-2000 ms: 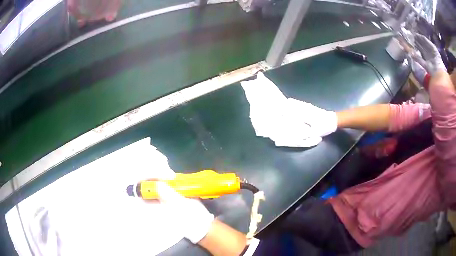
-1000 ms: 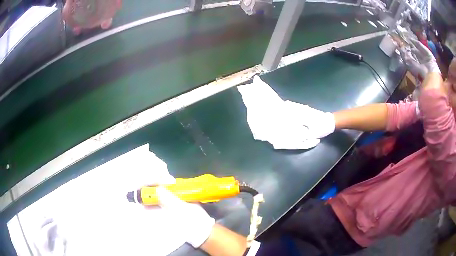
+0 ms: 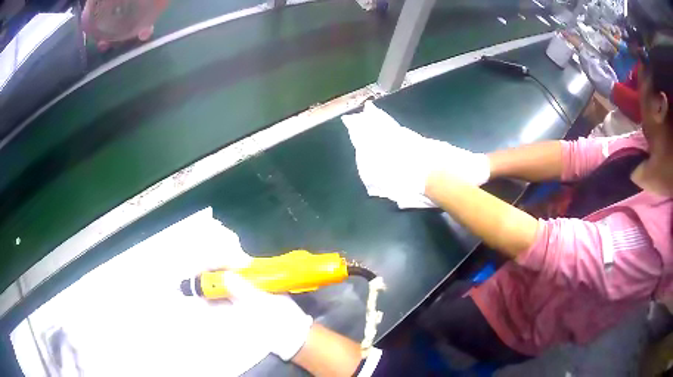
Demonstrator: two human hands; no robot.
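Observation:
The yellow-orange electric screwdriver [image 3: 295,272] lies nearly level over the white mat [image 3: 111,294], its black nose pointing left. My right hand [image 3: 269,316], in a white glove, is closed around the barrel near the nose. A dark cord wrapped with pale tape [image 3: 373,309] runs from the tool's right end down past my wrist. The mat is overexposed, so anything white on it cannot be told apart. A faint grey shape shows at its lower left. My left hand is not to be seen.
A person in a pink top [image 3: 583,272] at the right has both hands at a white cloth [image 3: 398,158] on the dark-green bench. A pale rail [image 3: 221,163] with an upright post [image 3: 404,48] borders the green belt [image 3: 243,88]. A dark screwdriver [image 3: 505,68] lies farther back.
The neighbour's raised arm has come down, and that hand now meets the other at the white cloth. The neighbour leans farther in. My right hand keeps its grip on the screwdriver.

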